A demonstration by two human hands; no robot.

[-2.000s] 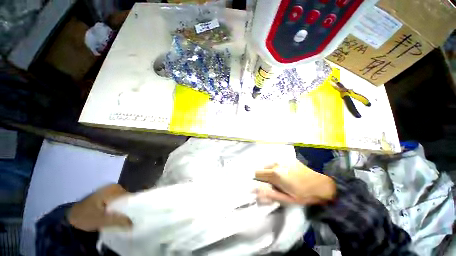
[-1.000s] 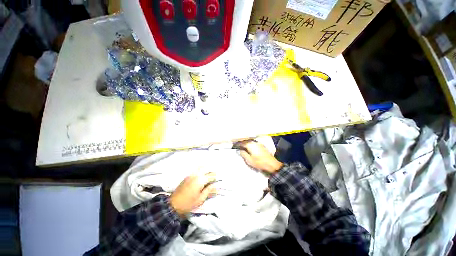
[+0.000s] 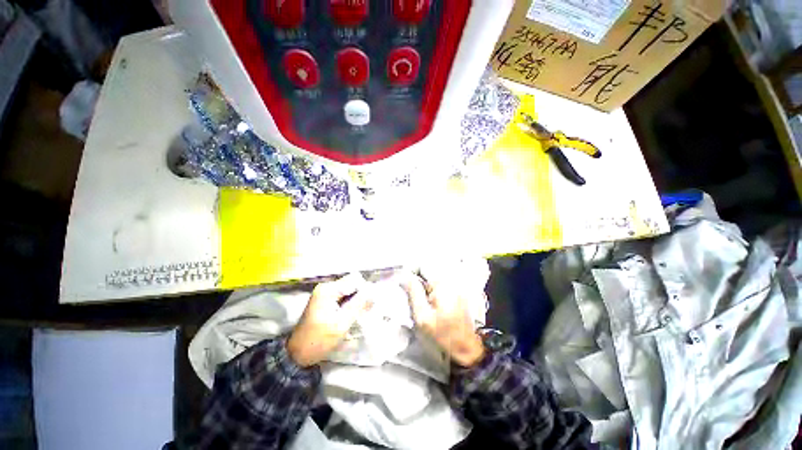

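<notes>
A pale grey-white garment (image 3: pixel 378 400) lies over the table's front edge and my lap, glaring white between my hands. My left hand (image 3: pixel 327 318) pinches the cloth just below the table edge with thumb and fingers. My right hand (image 3: pixel 442 318) holds the cloth to its right, a little blurred. My hands are a short gap apart. No button can be made out in my fingers. The white button machine head with its red-framed panel (image 3: pixel 356 110) stands above, and its small dark die (image 3: pixel 366 213) shows under the head.
A glittering heap of loose parts (image 3: pixel 255 163) is left of the head, a smaller pile (image 3: pixel 485 119) right of it. Yellow-black pliers (image 3: pixel 563 148) lie on the white table (image 3: pixel 141 176). A carton (image 3: pixel 563 61) stands behind right. A garment pile (image 3: pixel 695 316) is at right, a white panel (image 3: pixel 104 391) lower left.
My left hand has moved up to the cloth near the table edge, and my right hand has come slightly lower. The machine head looks larger and lower in the view.
</notes>
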